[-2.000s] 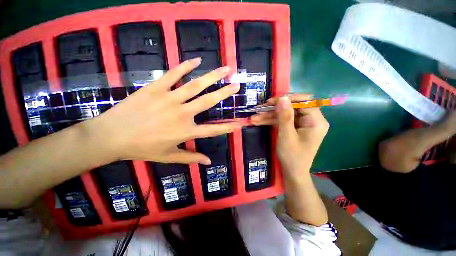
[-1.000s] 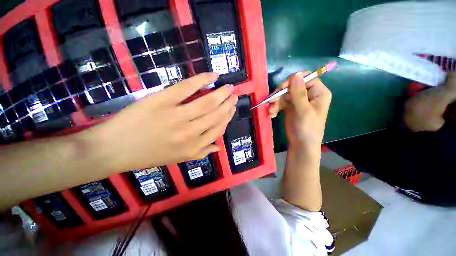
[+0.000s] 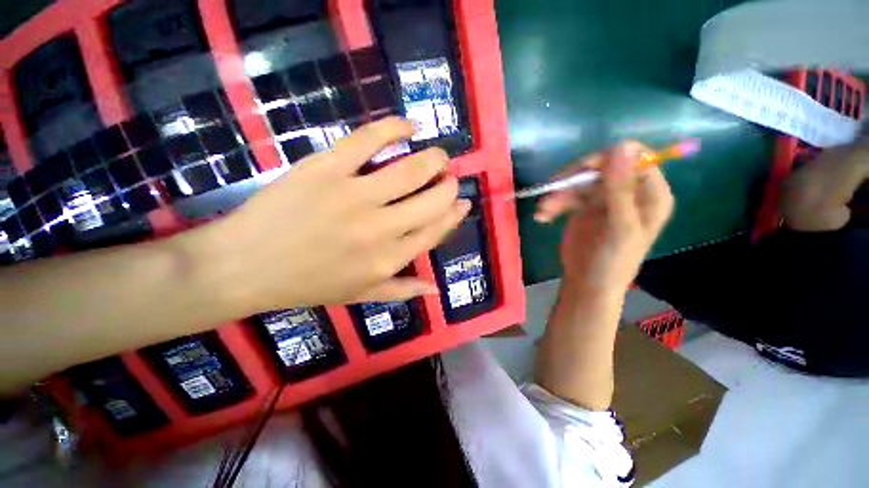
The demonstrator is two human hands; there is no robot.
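Observation:
A red-orange foam tray (image 3: pixel 508 276) holds black phones in two rows. A clear carrier sheet with small black squares (image 3: pixel 191 119) lies across the upper-row phones. My left hand (image 3: pixel 333 227) lies palm down over the tray and the sheet's lower edge. Its fingertips are at the top of the right-end lower phone (image 3: pixel 464 272), hiding part of it. My right hand (image 3: pixel 615 214) is right of the tray, slightly blurred, and holds tweezers (image 3: pixel 596 177) with an orange body and pink end. Their thin tip points left to the tray's right edge; whether it holds anything cannot be told.
A green surface (image 3: pixel 610 67) lies beyond the tray. A white label strip (image 3: pixel 777 100) curls at the upper right near another person's arm (image 3: pixel 819 191) and dark clothing. A brown carton (image 3: pixel 672 405) and a red basket (image 3: pixel 662 329) are below, right of my sleeve.
The view has shifted over the tray's right end. My left hand has moved from the sheet to the lower right phone. My right hand and the tweezers have drawn away rightward from the phone.

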